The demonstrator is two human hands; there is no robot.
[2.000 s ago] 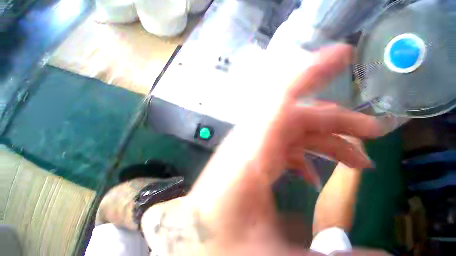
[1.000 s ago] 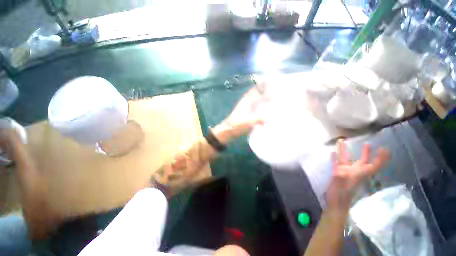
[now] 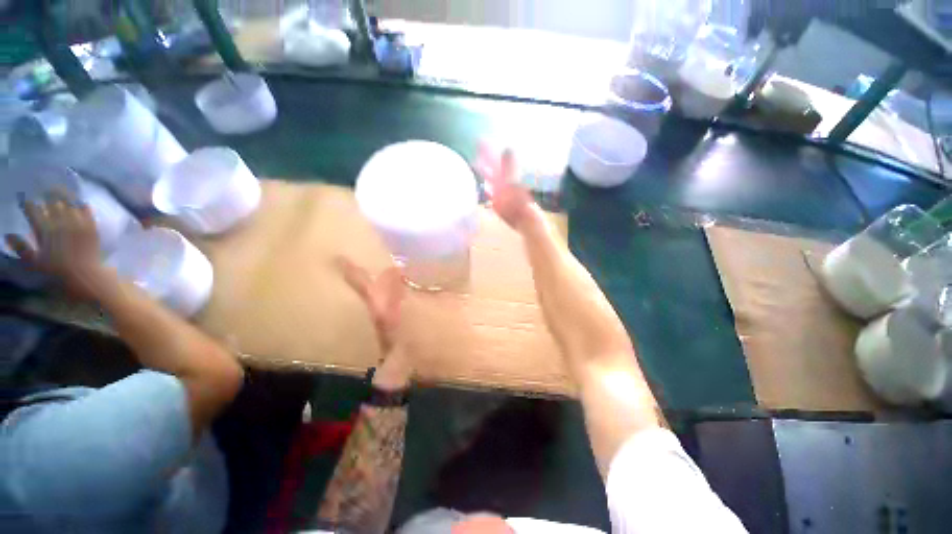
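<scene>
A glossy white plastic housing (image 3: 418, 196) with a clear plastic part below it stands upright on the tan cardboard sheet (image 3: 501, 339). My left hand (image 3: 381, 297) is open, low beside its near left side, with a black band on the wrist. My right hand (image 3: 506, 188) is open with fingers spread, just right of the white part. Both hands look empty, and a small gap shows between each hand and the piece.
A co-worker in light blue reaches a hand (image 3: 63, 240) onto white bowls (image 3: 209, 191) at the left. Another white bowl (image 3: 609, 151) sits at the back of the green bench (image 3: 658, 282). Clear-and-white pieces (image 3: 866, 271) lie on cardboard at the right, beyond the grey machine table (image 3: 866, 480).
The view has swung left from the machine table to the bench. A second ago my left hand was at a bright white part; now both hands are open around the standing piece.
</scene>
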